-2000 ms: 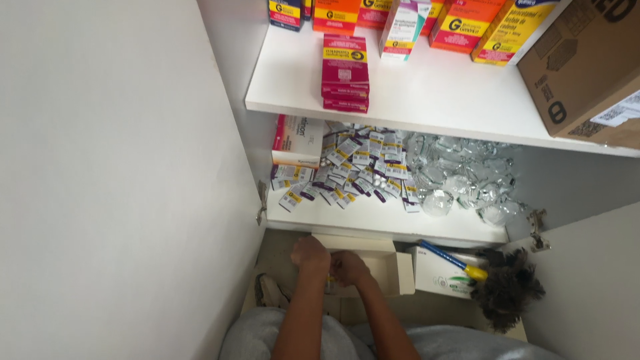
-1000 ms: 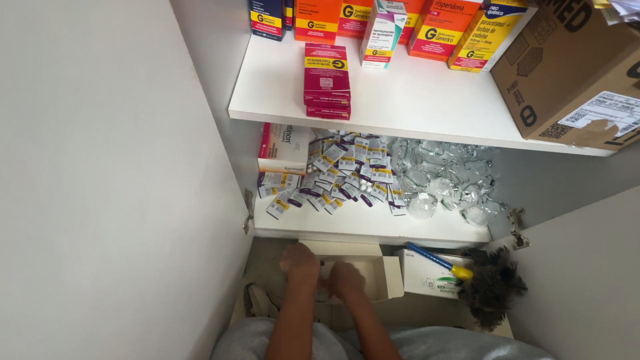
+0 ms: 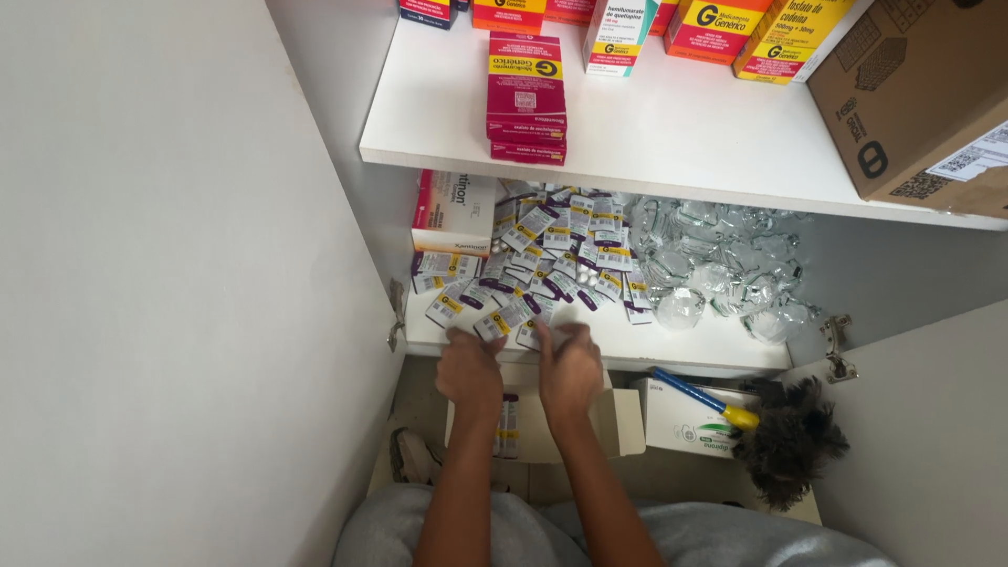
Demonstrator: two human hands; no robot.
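My left hand (image 3: 470, 374) touches the front of a heap of blister packs (image 3: 543, 248) on the lower shelf, its fingertips by a pack with a yellow stripe (image 3: 504, 316). My right hand (image 3: 568, 366) is raised at the shelf edge, thumb and fingers apart, near another pack (image 3: 532, 334); it is slightly blurred. Whether the left fingers grip a pack cannot be told. Below my wrists sits an open cardboard box (image 3: 535, 425) with some blister packs (image 3: 508, 425) standing at its left side, partly hidden by my left forearm.
Clear plastic-wrapped items (image 3: 717, 268) lie right of the heap, a medicine carton (image 3: 453, 213) left. The upper shelf (image 3: 669, 134) holds medicine boxes (image 3: 526, 87) and a brown carton (image 3: 921, 94). A white box (image 3: 685, 425) and feather duster (image 3: 787, 441) stand lower right. Cabinet doors (image 3: 197, 276) flank both sides.
Both hands have moved from the open box up to the front of the blister-pack heap. Blister packs now show inside the box.
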